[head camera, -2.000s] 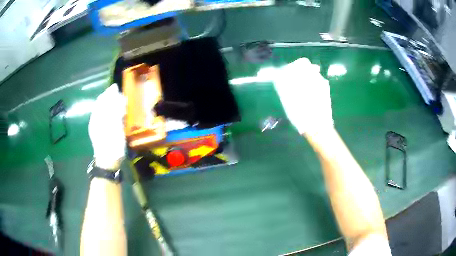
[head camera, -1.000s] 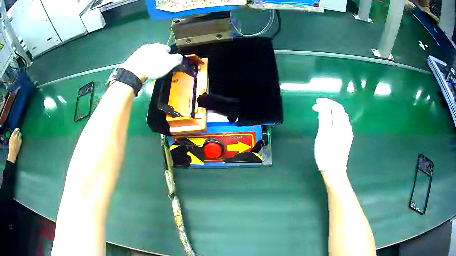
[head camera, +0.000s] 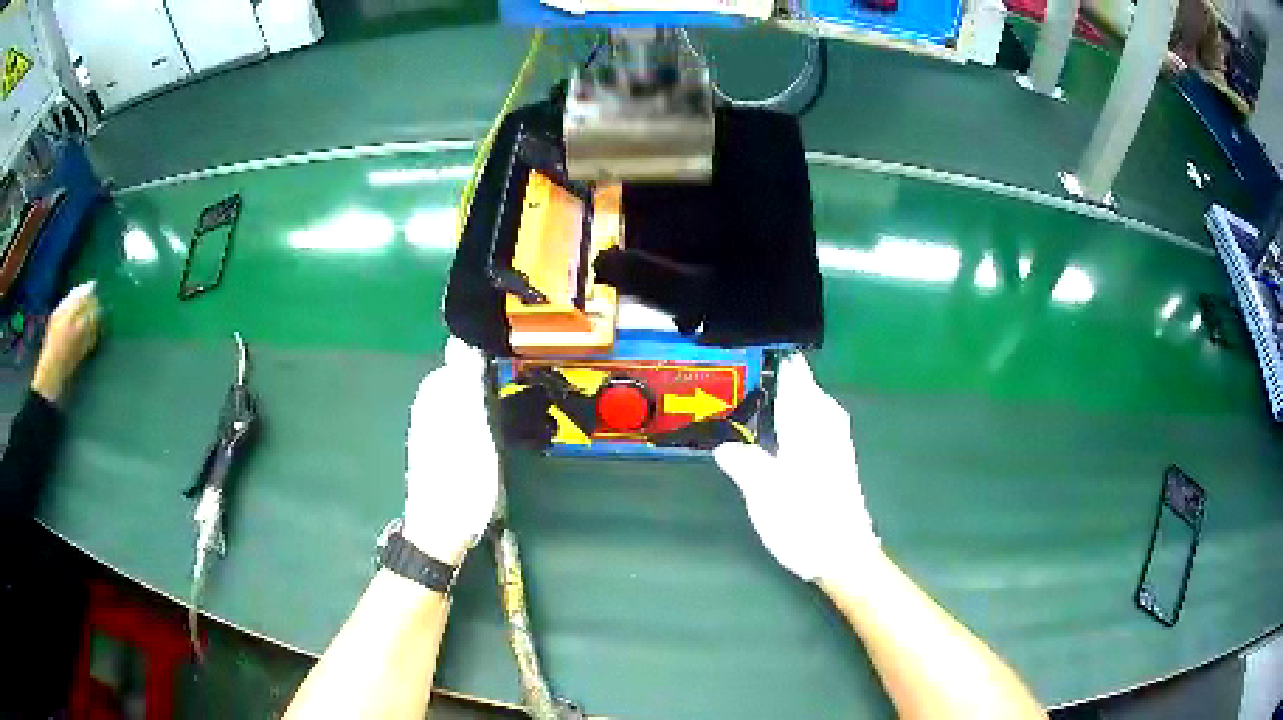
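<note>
My left hand (head camera: 452, 457), in a white glove, is at the left front corner of the blue press, its fingers extended and poorly separated. My gloved right hand (head camera: 802, 471) is at the right front corner, thumb apart from the fingers. Neither hand shows anything held. The orange fixture (head camera: 549, 251) is on the left of the black press bed. A black phone middle frame (head camera: 514, 232) lies in or over it, looking tilted. The blurred grey press head (head camera: 640, 120) is above the bed's back edge. The red push button (head camera: 625, 409) is between my hands.
Phone frames lie on the green bench (head camera: 647, 591) at far left (head camera: 210, 248) and far right (head camera: 1172, 546). An air blow gun (head camera: 225, 443) lies left. A wrapped hose (head camera: 515, 605) runs from the press to the front edge. Another person's hand (head camera: 66, 338) is at far left.
My left hand has left the fixture and come down to the press's left front corner. My right hand has moved left to its right front corner. The press head looks lower and farther forward.
</note>
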